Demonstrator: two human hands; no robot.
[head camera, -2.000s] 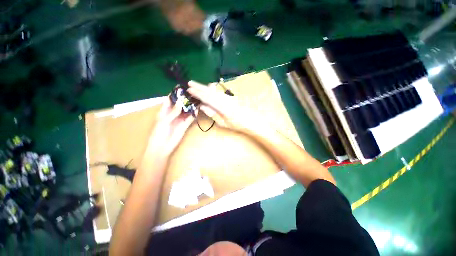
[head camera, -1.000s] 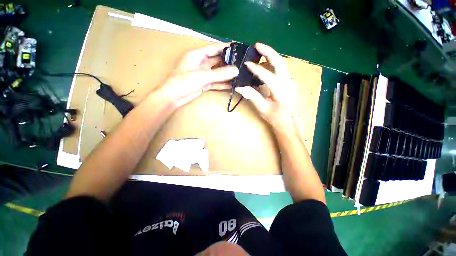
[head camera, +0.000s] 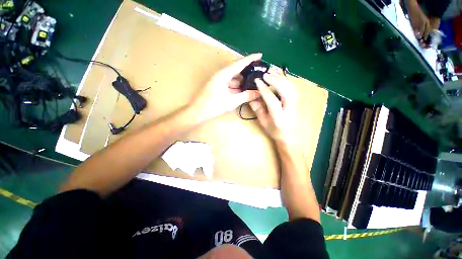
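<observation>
A black adapter housing (head camera: 252, 76) is held between both hands above the far edge of the tan cardboard sheet (head camera: 223, 146). My left hand (head camera: 225, 88) grips it from the left. My right hand (head camera: 273, 103) has its fingers on its right side and near face. A thin black cord loops below it. Whether a circuit board is inside is hidden. A bundled black cord (head camera: 130, 94) with an angled plug lies on the left of the cardboard. A torn white paper piece (head camera: 191, 157) lies near the front edge.
Boards with tangled black cords (head camera: 38, 93) lie at the left. A circuit board (head camera: 329, 41) sits on the green surface beyond the cardboard. Stacked trays with rows of black housings (head camera: 397, 157) stand at the right. Another person's hand (head camera: 419, 21) shows at the upper right.
The view has turned. The housing has been tilted in my hands, and its black face now shows where the silver side showed before. The bundled cord's plug has come out from behind my left arm.
</observation>
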